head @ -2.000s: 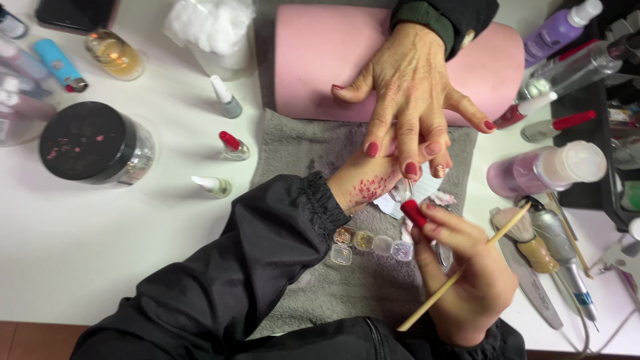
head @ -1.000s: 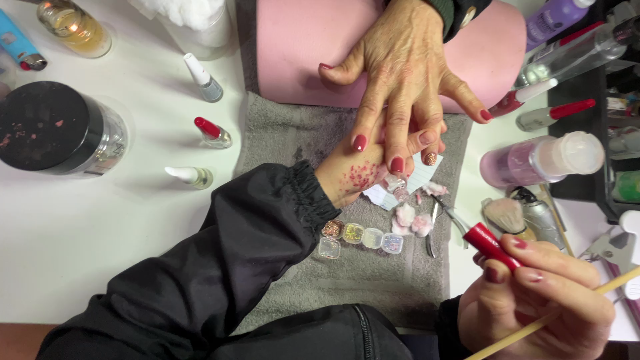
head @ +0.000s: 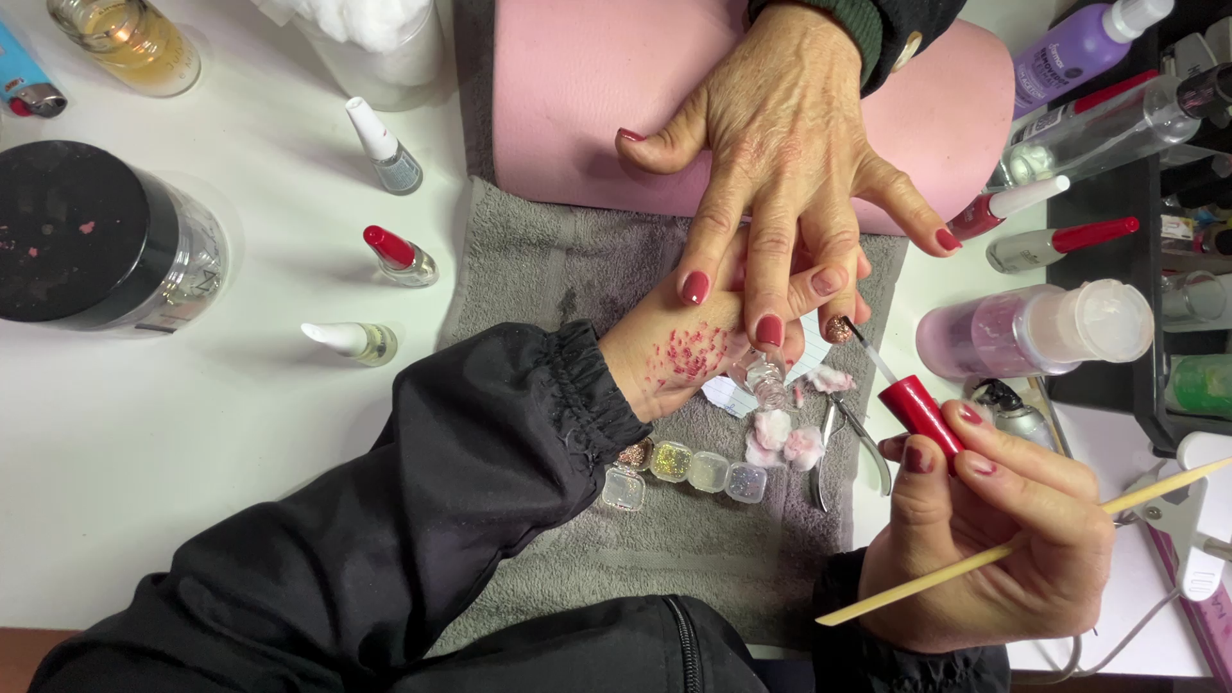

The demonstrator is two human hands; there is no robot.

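My right hand [head: 1001, 539] grips a nail polish brush by its red cap [head: 921, 414]; the bristles touch the glittery nail of another person's hand [head: 789, 125]. A wooden cuticle stick [head: 924, 582] also runs through my right fingers. The other person's remaining visible nails are red. My left hand [head: 688, 346], marked with red specks, lies under that hand, its thumb against one finger, and holds a clear glass bottle [head: 763, 377] below. Small glitter pots [head: 707, 472], pinkish cotton pieces [head: 770, 438] and metal nippers [head: 871, 448] lie on the grey towel [head: 616, 568].
A pink arm cushion [head: 587, 106] is at the back. Polish bottles [head: 399, 255], a black-lidded jar [head: 72, 231] and a cotton container [head: 385, 67] stand left. At the right are a pump bottle [head: 1030, 332], a purple bottle [head: 1078, 58] and a black rack [head: 1107, 385].
My right hand has moved the brush from beside the nippers a second ago up to the other person's glittery nail. Two seconds ago the brush was down at the bottle by my left hand.
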